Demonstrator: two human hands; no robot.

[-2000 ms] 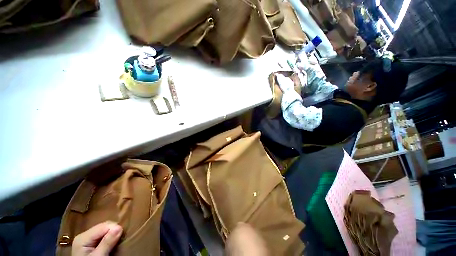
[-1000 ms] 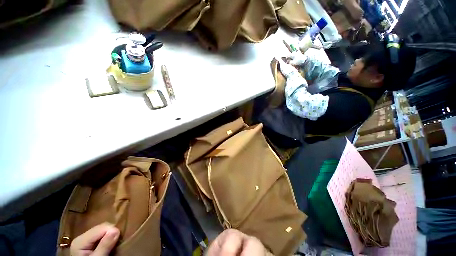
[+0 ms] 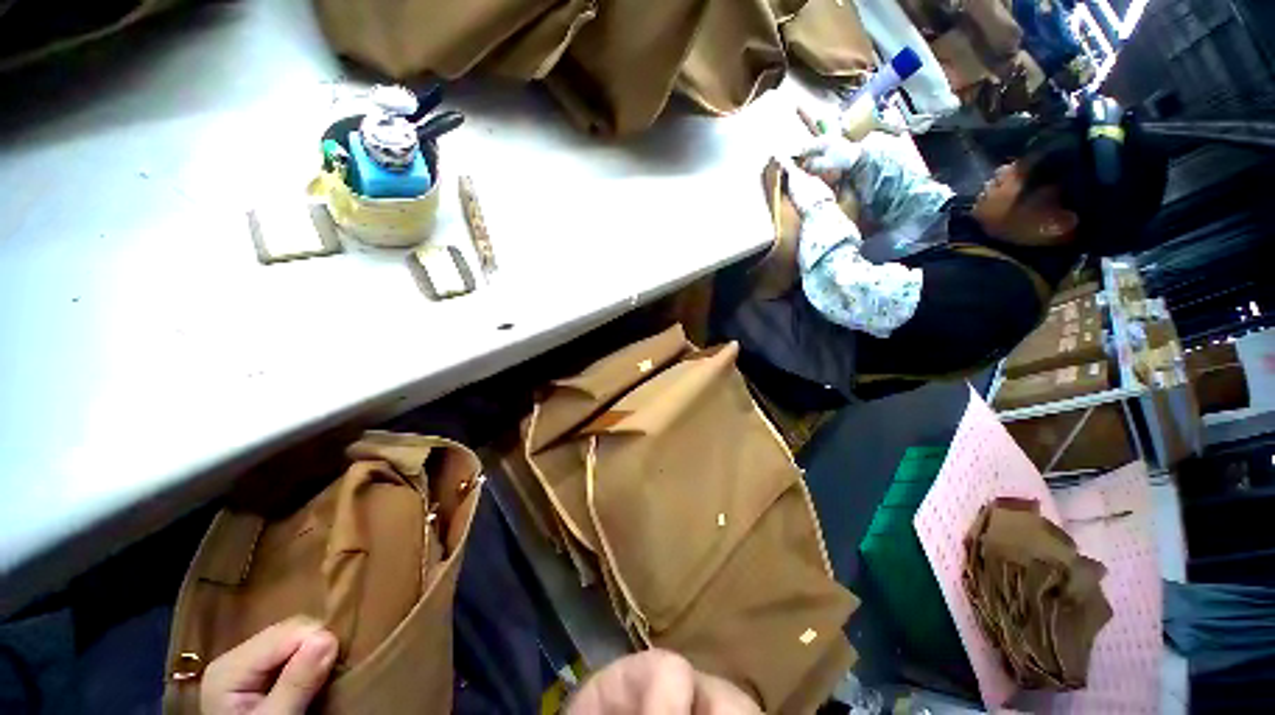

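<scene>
A brown bag body (image 3: 385, 559) lies on my dark lap at the lower left, its mouth open and small gold hardware near its edges. My left hand (image 3: 273, 671) grips the bag's cloth between thumb and fingers; its lower part is cut off by the frame. My right hand (image 3: 657, 687) is at the bottom edge, right of the bag and in front of the stacked bags (image 3: 699, 489). Only its knuckles show; its fingertips are hidden, so I cannot tell what it holds.
A white table (image 3: 154, 349) holds a pale yellow tool cup (image 3: 385, 217), two small blocks, a narrow brown stick and brown bags (image 3: 671, 56). A coworker (image 3: 965, 266) sits at the right. Pink sheets (image 3: 965, 559) bear a brown cloth pile (image 3: 1035, 594).
My right hand was blurred and higher; it has moved down to the bottom edge. My left hand keeps its grip. The view has shifted slightly, and the coworker's arms have moved a little.
</scene>
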